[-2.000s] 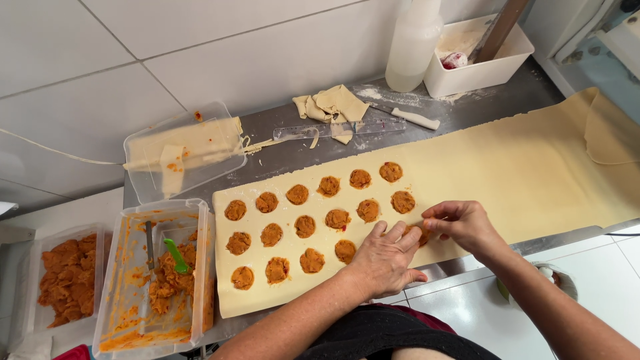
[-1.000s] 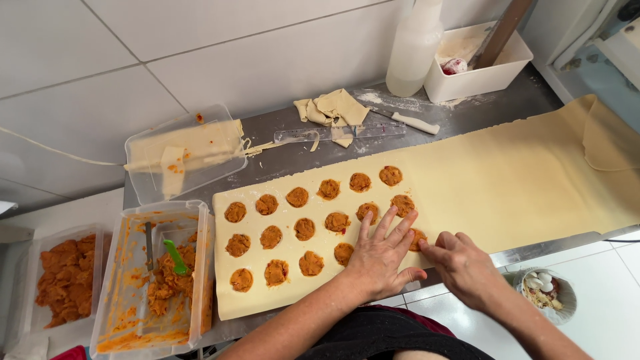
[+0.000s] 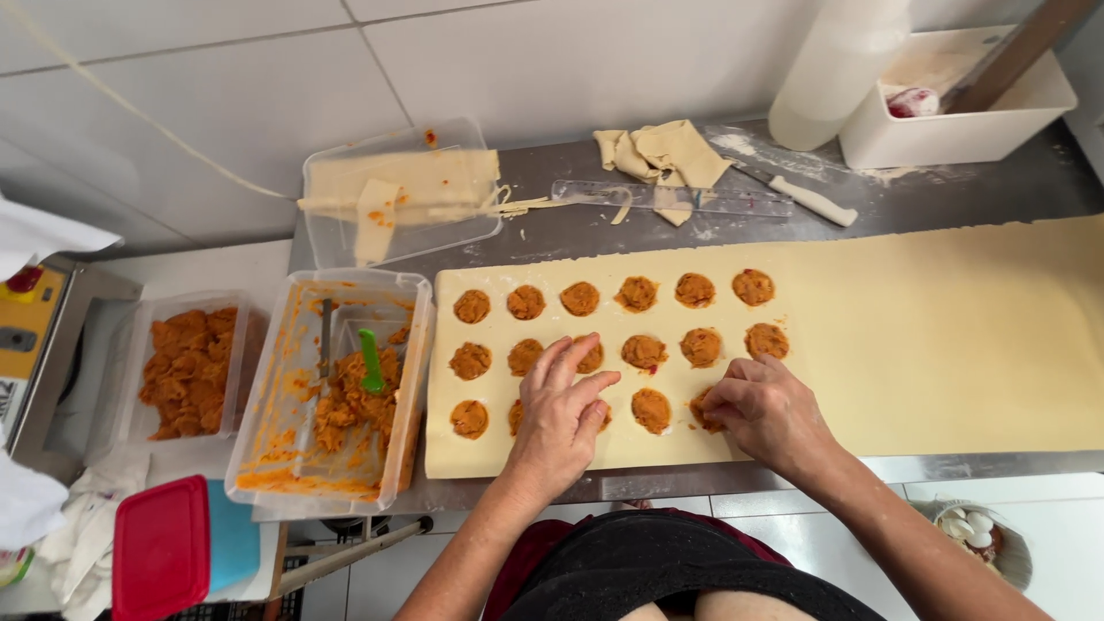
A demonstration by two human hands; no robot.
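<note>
A long sheet of pasta dough [image 3: 914, 345] lies along the steel counter, its left part bearing three rows of round orange filling portions [image 3: 637, 294]. My left hand [image 3: 561, 397] hovers over or rests on the middle and front rows, fingers spread, hiding some portions. At the front row's right end, my right hand [image 3: 763, 401] has its fingertips bunched at a partly hidden portion [image 3: 705, 409]; whether they pinch any filling cannot be seen. Left of the dough stands a smeared plastic tub [image 3: 285, 466] of filling, with a green-handled utensil [image 3: 372, 360] and a metal-bladed tool [image 3: 325, 338] in it.
Behind the dough are a clear ruler [image 3: 742, 203], dough scraps [image 3: 681, 151], a white-handled knife [image 3: 815, 200], a bottle [image 3: 832, 78] and a white bin [image 3: 940, 142]. A clear lid [image 3: 319, 246] holds dough strips. Farther left are another filling tub [image 3: 185, 375] and a red lid [image 3: 161, 548].
My left hand has moved left along the dough, away from my right hand, uncovering portions. The view has shifted toward the left.
</note>
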